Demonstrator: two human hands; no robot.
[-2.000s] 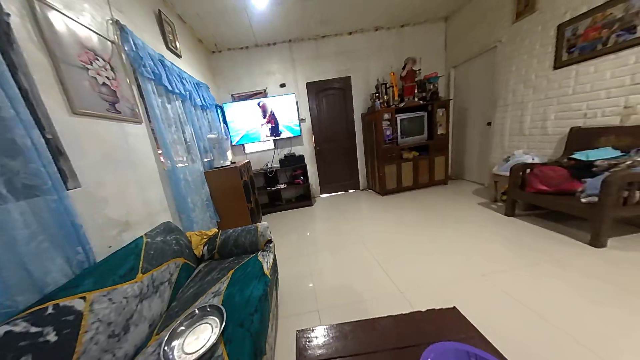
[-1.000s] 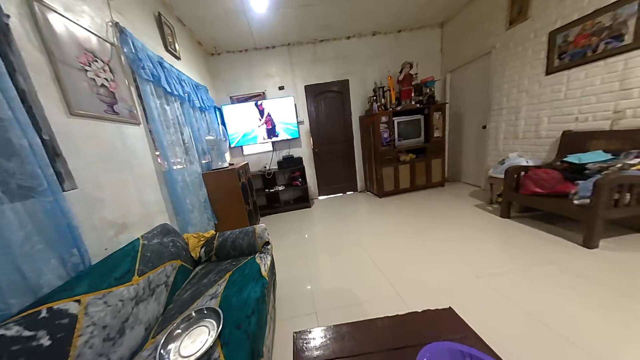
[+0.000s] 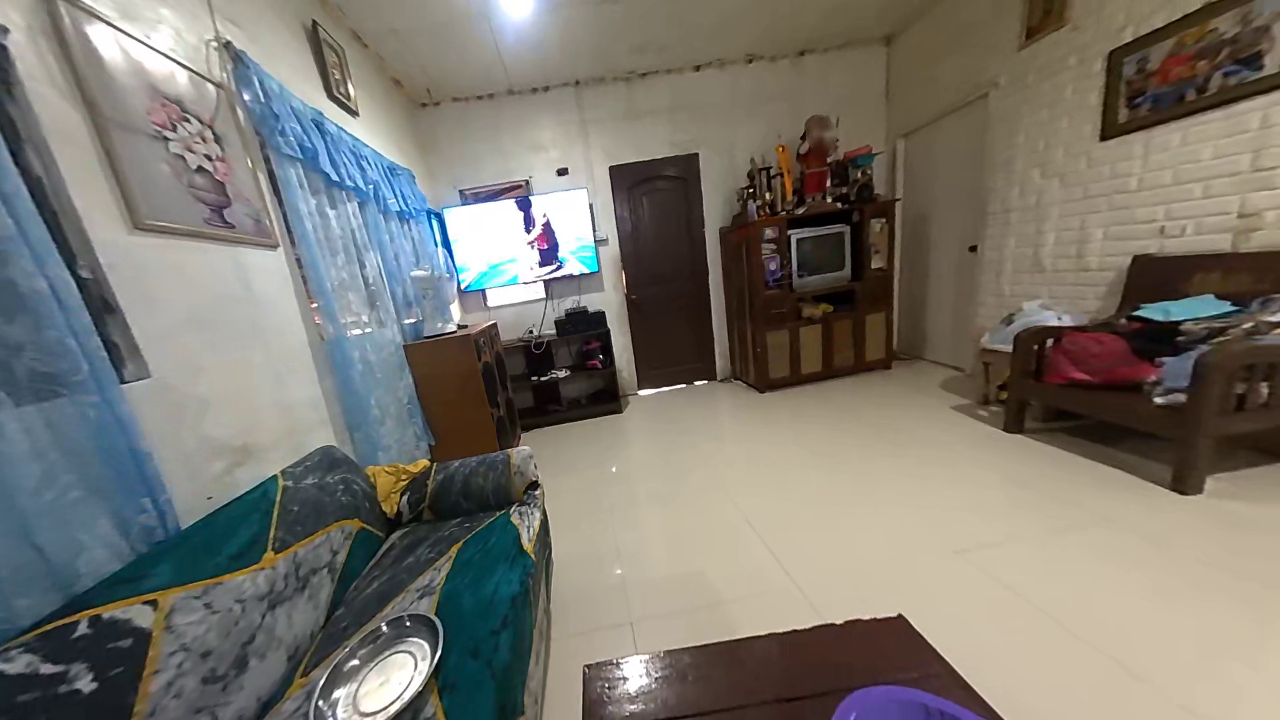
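Observation:
Neither my left hand nor my right hand shows in the head view. A round shiny metal dish [image 3: 378, 668] lies on the seat of the sofa [image 3: 225, 615], which has a grey, green and marbled cover with yellow lines. Its pale centre may be contents or a reflection; I cannot tell. At the bottom edge, a purple plastic container [image 3: 900, 705], partly cut off, rests on a dark brown wooden table [image 3: 740, 655].
Tiled floor [image 3: 720, 500] runs between sofa and wooden bench [image 3: 1195, 420], which holds clothes and a red bag [image 3: 1098, 358]. Along the far side are a speaker cabinet [image 3: 455, 395], a black shelf [image 3: 565, 375], a lit television [image 3: 522, 240], a brown door [image 3: 663, 270] and a wooden cabinet [image 3: 810, 300].
The picture on the television has changed slightly. The dish, the purple container and the furniture have not plainly moved.

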